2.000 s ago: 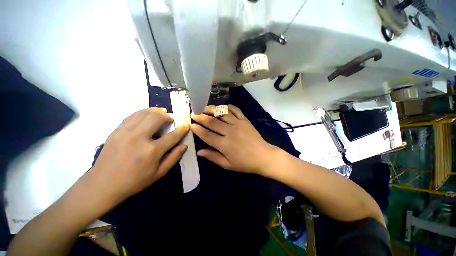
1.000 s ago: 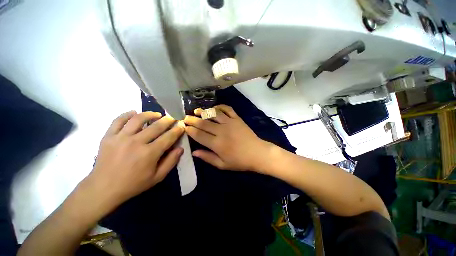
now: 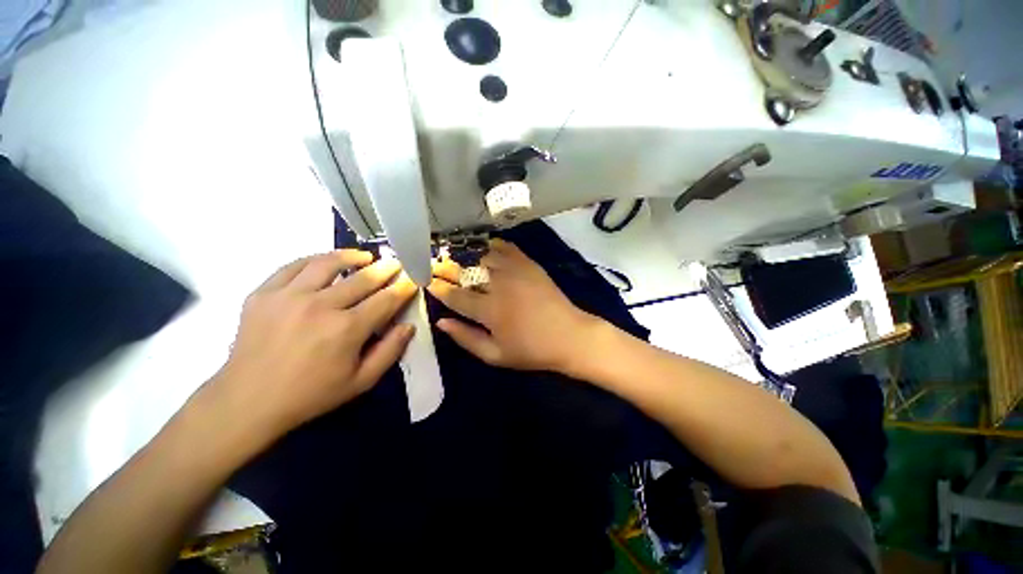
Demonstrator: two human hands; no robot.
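Note:
A large dark navy garment panel lies under the machine and hangs over the front edge. A white strip with an angled lower end lies on it, its upper end hidden by the fingers and machine head. My left hand lies flat on the fabric left of the strip, its fingertips at the lit needle area. My right hand presses on the fabric right of the strip, fingers partly behind a cream knob. The needle and presser foot are hidden.
The white JUKI machine head spans the top. A black phone and a slim silvery tool lie at right, with a black loop handle behind the arm. Dark fabric lies at left. Yellow frames stand at far right.
The white strip's lower end reaches slightly less far down than before. The camera view has shifted, showing more of the machine head. Both hands stay pressed beside the strip.

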